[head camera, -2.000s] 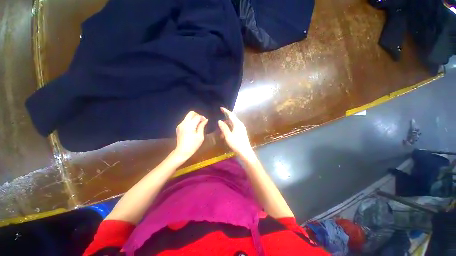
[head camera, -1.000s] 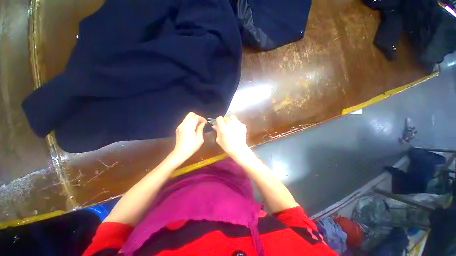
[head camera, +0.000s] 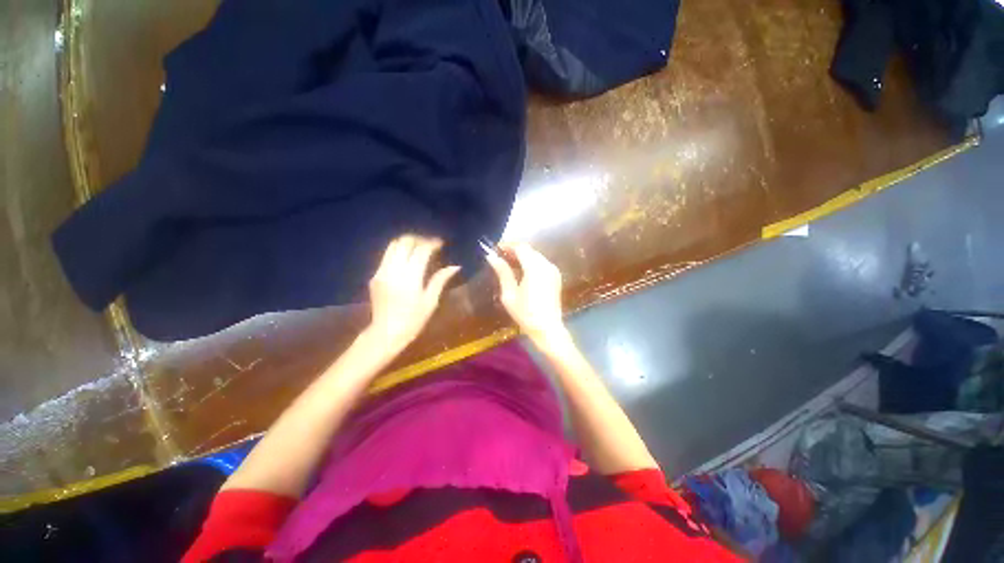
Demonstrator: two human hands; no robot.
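A dark navy jacket (head camera: 319,165) lies spread on the brown table, its near edge at my hands. My left hand (head camera: 405,288) rests at that edge with thumb and fingers apart; its fingertips are blurred, and I see nothing held in them. My right hand (head camera: 531,288) is just to the right, at the jacket's near right corner. It holds a small silver tool (head camera: 488,251), probably thread snips, pointing up and left over the cloth. Most of the tool is hidden by the fingers. No loose thread can be made out.
Another dark garment piece (head camera: 595,50) lies beyond, with a shinier part. More dark clothes (head camera: 947,55) lie at the table's far right. Yellow tape (head camera: 870,196) edges the table (head camera: 661,165). Mixed cloth (head camera: 738,511) fills a bin at the lower right. Something blue shows under the table at left.
My hands came together at the edge a second ago and are now apart again. My left hand has moved slightly left and its thumb has opened away from its fingers.
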